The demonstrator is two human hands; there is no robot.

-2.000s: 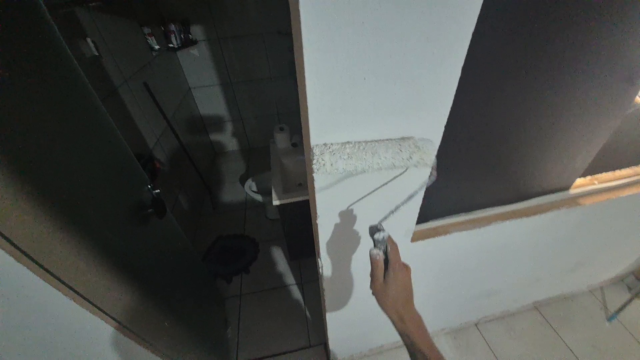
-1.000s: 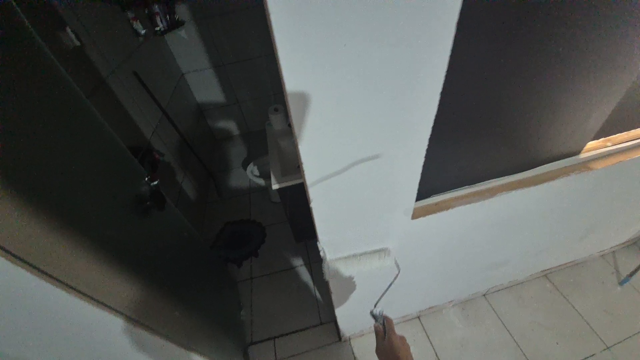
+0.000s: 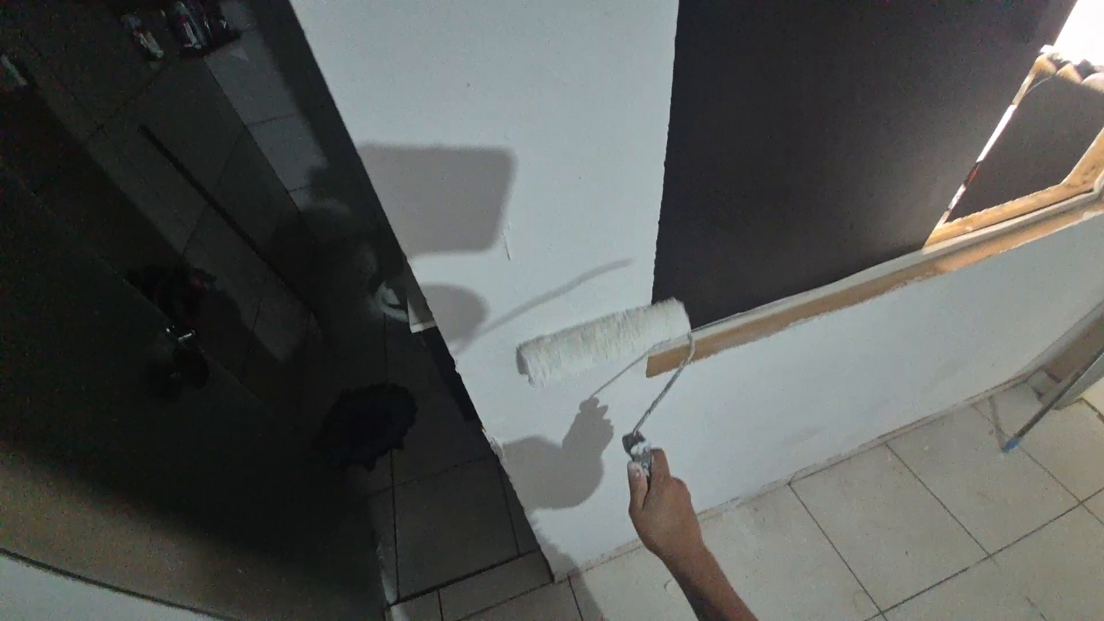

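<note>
My right hand (image 3: 660,509) is closed around the handle (image 3: 638,450) of a paint roller, reaching in from the lower right. At the end of a bent metal frame, the white fluffy roller cover (image 3: 604,341) is at the white wall (image 3: 561,216), tilted slightly up to the right. Its right end is by the lower left corner of a dark panel (image 3: 811,155), just above the end of a wooden strip (image 3: 759,335). Shadows of the hand and roller frame fall on the wall. My left hand is out of view.
At left, a dark door (image 3: 103,388) with a metal handle (image 3: 179,335) stands open to a dim tiled room. A dark mat-like object (image 3: 366,423) lies on its floor. Light floor tiles (image 3: 897,509) run along the wall's base. A blue-tipped metal leg (image 3: 1048,410) stands at right.
My right hand has raised the roller from low on the wall, near the floor, to beside the dark panel's lower corner. Two seconds ago it was higher on the wall. The view has shifted.
</note>
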